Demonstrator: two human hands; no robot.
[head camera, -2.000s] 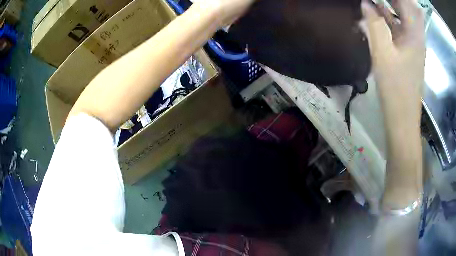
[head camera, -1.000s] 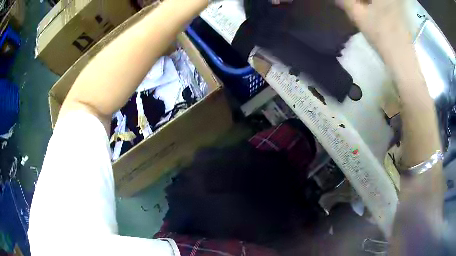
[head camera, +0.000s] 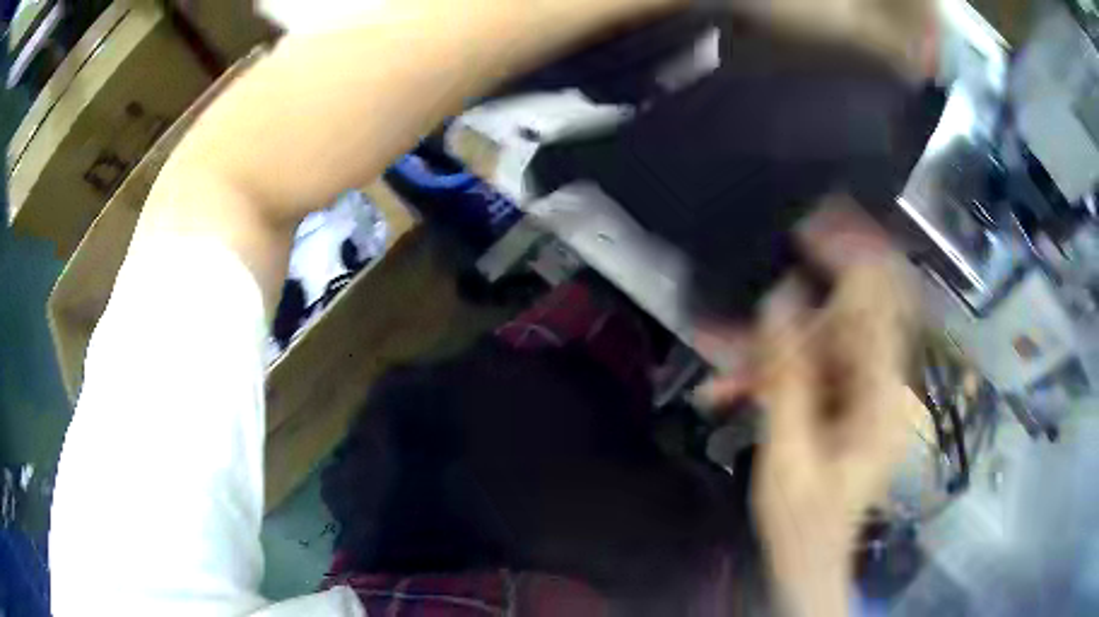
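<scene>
A black fabric piece (head camera: 735, 151) lies over the worn white table edge (head camera: 609, 241). My left arm reaches across the top, and my left hand (head camera: 886, 30) is blurred at the piece's far upper right, its fingers hard to make out. My right hand (head camera: 838, 338) is strongly blurred at the piece's lower right edge, fingers bent towards the cloth. Whether either hand grips it cannot be told. A black work pile (head camera: 518, 458) rests on my lap over plaid clothing.
An open cardboard carton (head camera: 350, 374) with white and black pieces stands left of my lap. Another carton (head camera: 90, 133) is behind it. A blue plastic basket (head camera: 464, 199) sits by the table edge. Blurred shiny machine parts (head camera: 952, 247) are at the right.
The view has shifted and blurred. My right hand has come down and inward to the fabric's lower edge. My left hand has moved right along the top. The black piece now lies differently.
</scene>
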